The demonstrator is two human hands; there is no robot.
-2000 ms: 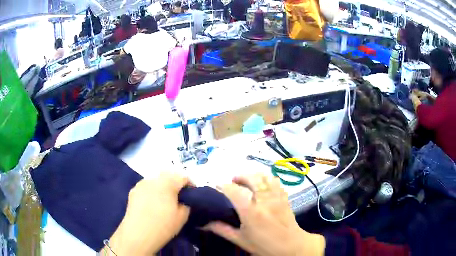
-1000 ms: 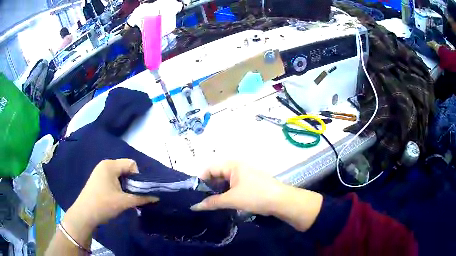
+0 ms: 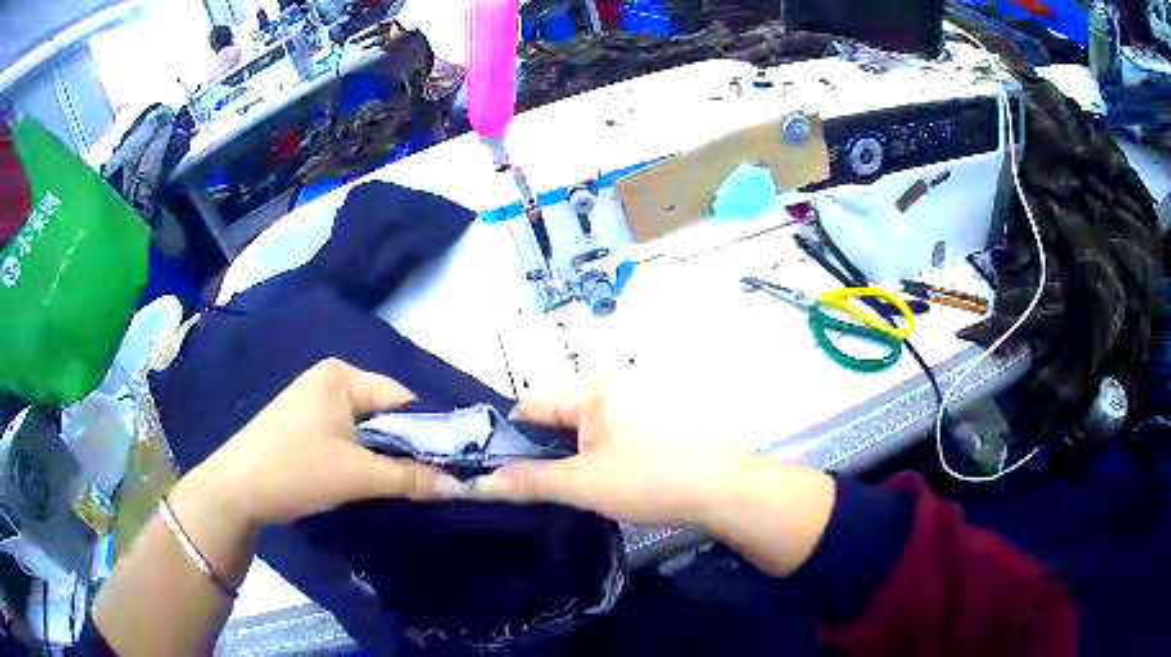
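The dark navy garment [image 3: 321, 353] lies left of the sewing machine's needle area and hangs over the table's front edge. Its edge shows a light grey-white strip [image 3: 430, 433] between my hands. My left hand [image 3: 302, 443] pinches the left end of this strip, thumb on top. My right hand [image 3: 616, 456] pinches the right end, with the fingertips of both hands close together below it. The presser foot area [image 3: 555, 298] is behind my hands, with no cloth seen under it. An open edge with frayed threads hangs below my hands.
Scissors with yellow and green handles [image 3: 858, 327] lie right of the needle, beside an orange-brown handled tool [image 3: 948, 298]. A white cable [image 3: 1038, 257] loops at the right by dark patterned cloth [image 3: 1092, 205]. A green bag [image 3: 71, 270] hangs at the left. A measuring tape [image 3: 886, 408] runs along the front edge.
The garment edge has been turned up, so its light strip now shows. My hands have come closer together along it. The camera view has tilted down and shifted.
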